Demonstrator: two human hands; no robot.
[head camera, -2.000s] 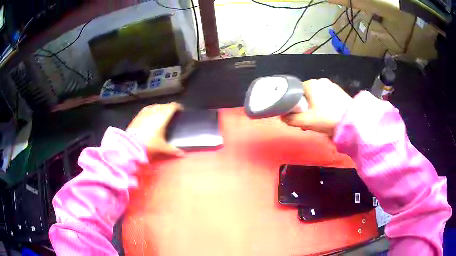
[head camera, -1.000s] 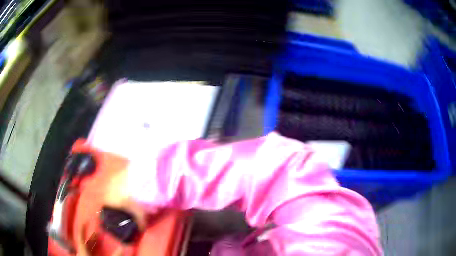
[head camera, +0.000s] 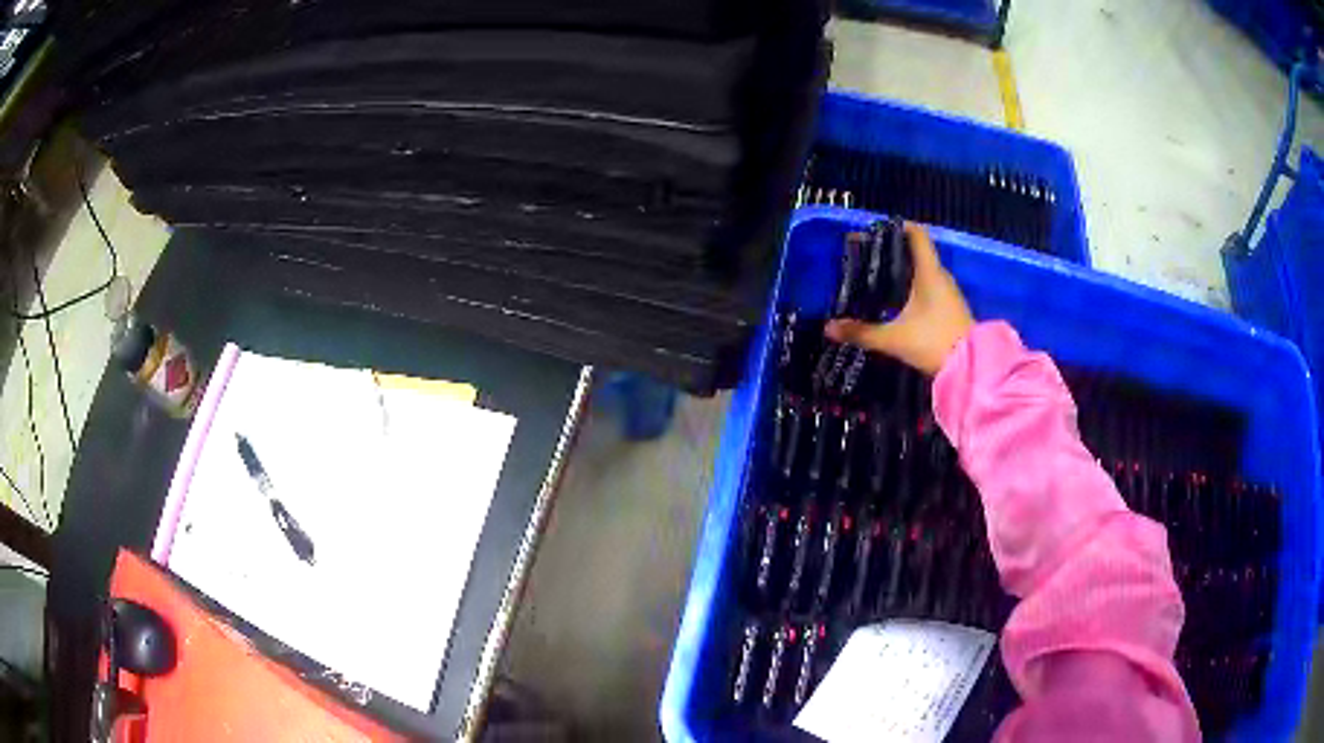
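Note:
My right hand (head camera: 929, 322), in a pink sleeve, is at the far left corner of a large blue crate (head camera: 1162, 322). It is closed around a small stack of black phone units (head camera: 874, 270), held on edge between thumb and fingers. The crate holds many phone units (head camera: 835, 544) standing on edge in rows, some with small red marks. A white paper slip (head camera: 900, 682) lies on them near the front. My left hand is out of the picture.
A tall stack of black trays (head camera: 436, 160) stands at the bench's back. Paper sheets (head camera: 334, 494), a pen (head camera: 273, 498), a small bottle (head camera: 164, 372), a computer mouse (head camera: 141, 639) and the orange-red mat (head camera: 218, 690) are at left. Another blue crate (head camera: 1075, 203) stands beyond.
The view has swung right from the mat to the blue crate. The barcode scanner is no longer in my right hand, which now holds phone units. My left hand has left the picture.

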